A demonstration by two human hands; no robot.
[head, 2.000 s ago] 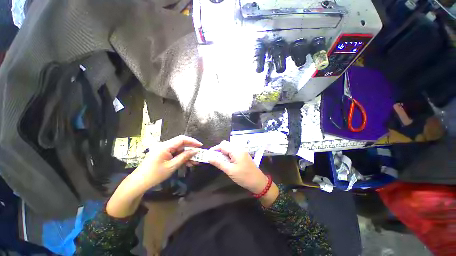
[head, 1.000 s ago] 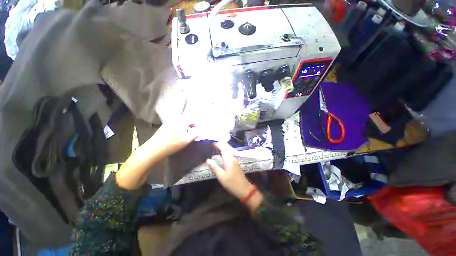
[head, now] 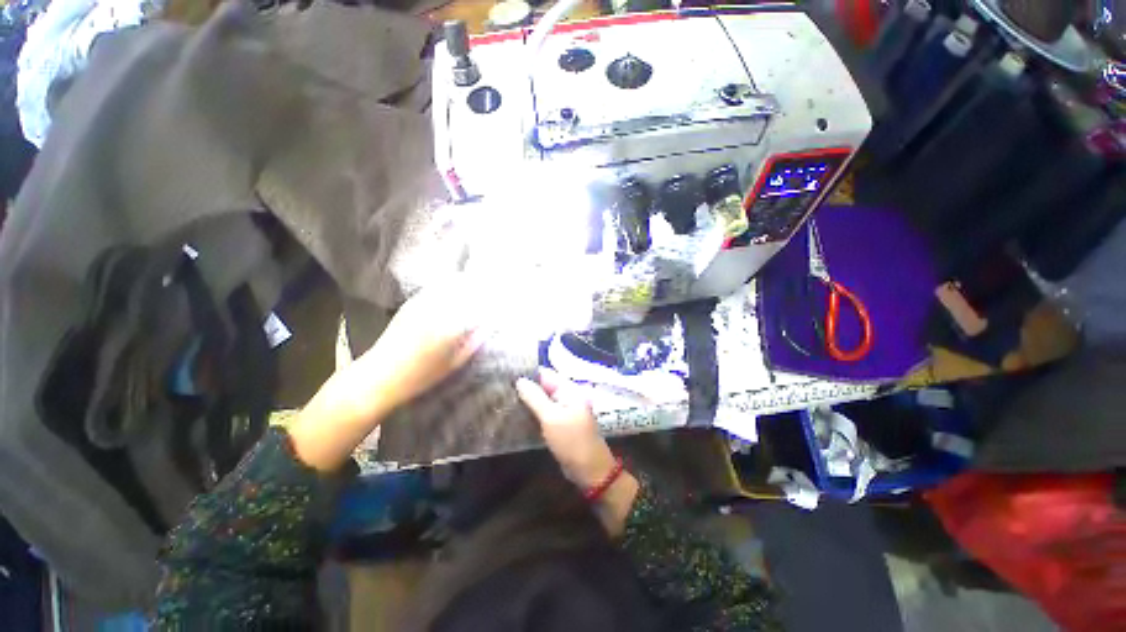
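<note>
The white overlock machine (head: 667, 93) stands in front of me, its needle area washed out by glare. The grey-brown garment piece (head: 463, 414) lies on the table edge under and beside my hands. My left hand (head: 426, 340) rests on the cloth left of the needle area, its fingertips lost in the glare. My right hand (head: 566, 426) is at the cloth's right edge, thumb and fingers near it; whether it pinches the cloth is unclear. A curved white strip (head: 599, 370) lies right of the needle area.
A grey-brown garment bundle (head: 136, 136) with darker strips fills the left. Red-orange scissors (head: 847, 324) lie on a purple cloth (head: 901, 266). A dark strap (head: 700, 364) crosses the table edge. A blue scrap bin (head: 895, 475) and red cloth (head: 1025, 537) are lower right.
Both hands moved from the table's front, where they held a white label, up to the machine. More grey-brown cloth now shows between them. The camera view has shifted.
</note>
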